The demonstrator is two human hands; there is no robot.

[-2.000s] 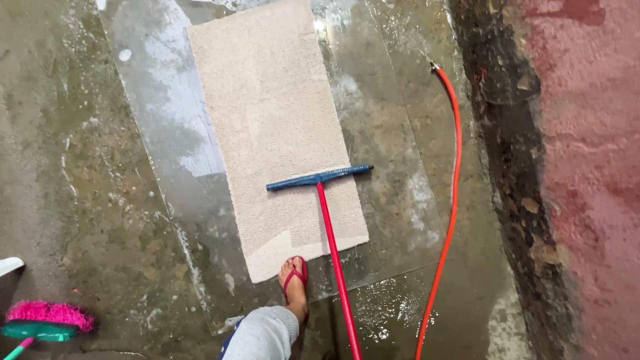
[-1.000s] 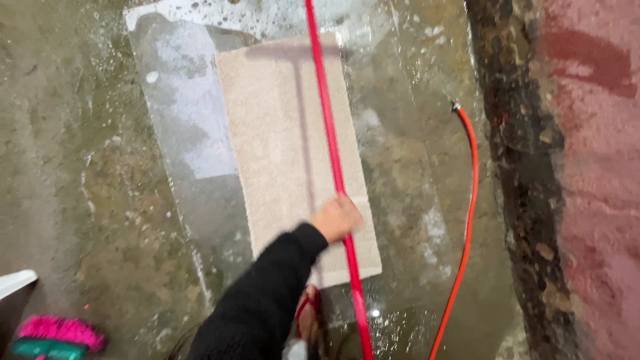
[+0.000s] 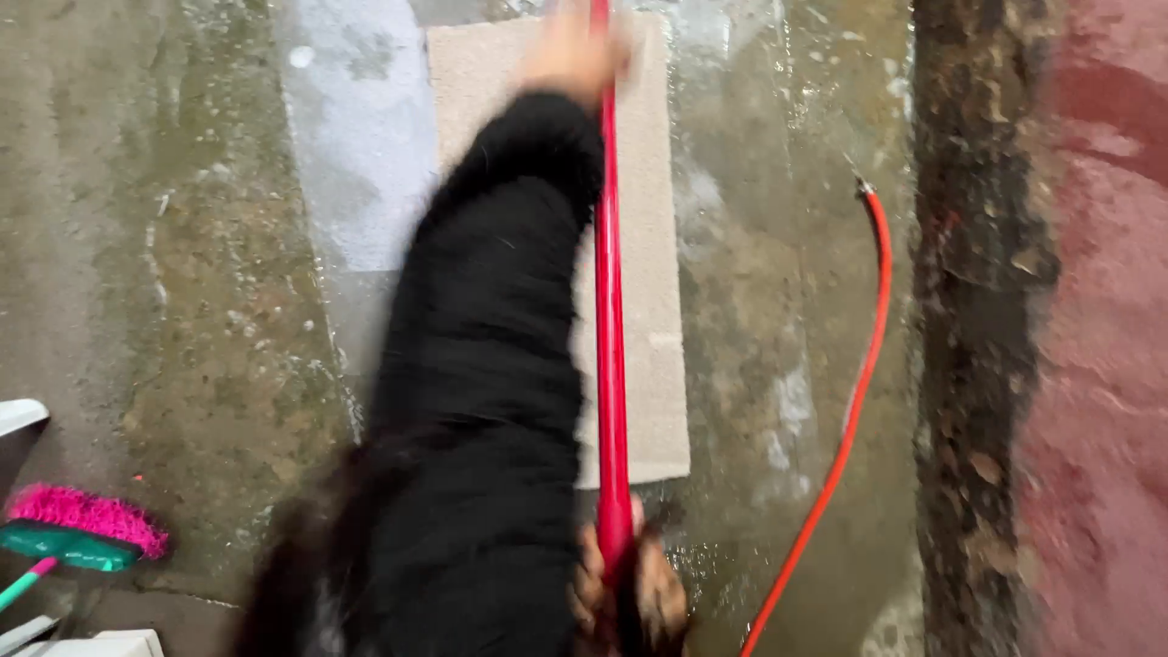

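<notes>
My left hand (image 3: 575, 55), blurred and in a black sleeve, is closed around a red pole (image 3: 610, 301) near the top edge. The pole runs nearly upright down the view, over a beige mat (image 3: 639, 365) that lies on the wet floor. The pole's far end is out of view. At the bottom centre, blurred skin shows on both sides of the pole's near end; whether it is my feet or includes my right hand I cannot tell. My sleeve hides the mat's left part.
An orange hose (image 3: 858, 392) with a metal end curves along the wet concrete floor (image 3: 748, 301) at the right. Beyond it run a dark rough strip (image 3: 976, 274) and a reddish surface (image 3: 1104, 365). A pink-bristled broom (image 3: 87, 529) and white objects (image 3: 100, 645) are at the lower left.
My left arm, out of view two seconds ago, now reaches farther forward along the pole than one second ago. The squeegee's blue head, on the mat two seconds ago, has left the view.
</notes>
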